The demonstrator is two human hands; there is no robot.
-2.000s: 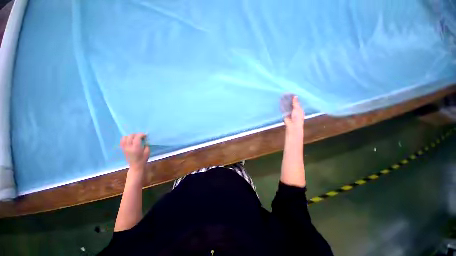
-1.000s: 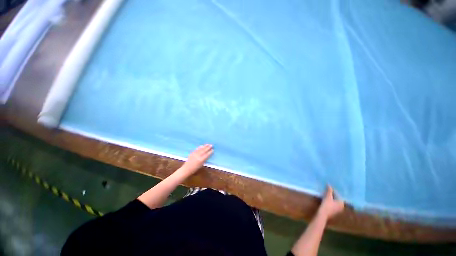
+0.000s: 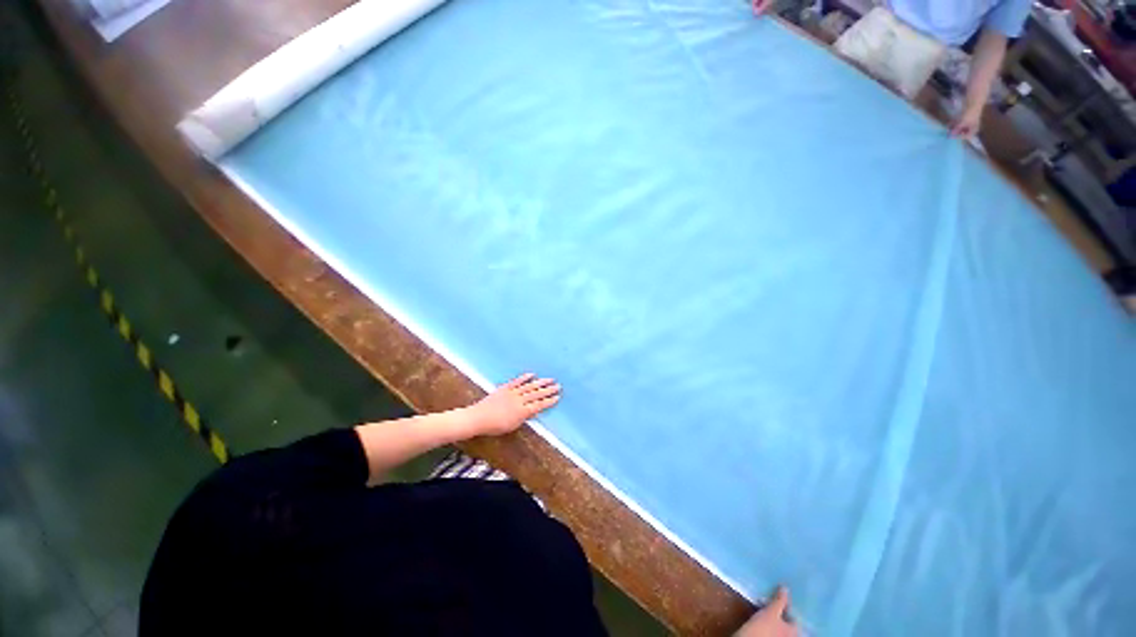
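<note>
Sheer light-blue fabric (image 3: 623, 249) lies over the long brown wooden table (image 3: 361, 334), with small wrinkles and a long raised fold at the right. A thin white line (image 3: 374, 311) runs along its near edge. My left hand (image 3: 517, 403) lies flat on the fabric at that edge, palm down, fingers apart. My right hand (image 3: 770, 618) is at the near edge further right, cut off by the bottom of the picture; whether it pinches the fabric cannot be told.
A white roll (image 3: 287, 85) lies across the fabric's left end. White sheets (image 3: 121, 13) lie at the top left. A person in light blue (image 3: 943, 15) holds the far edge, one hand (image 3: 967, 121) at the fold. Yellow-black tape (image 3: 135, 334) marks the green floor.
The view has turned towards the right end of the table, and the second person has come into view. My left hand is now flat on the edge. My right hand has moved right along it.
</note>
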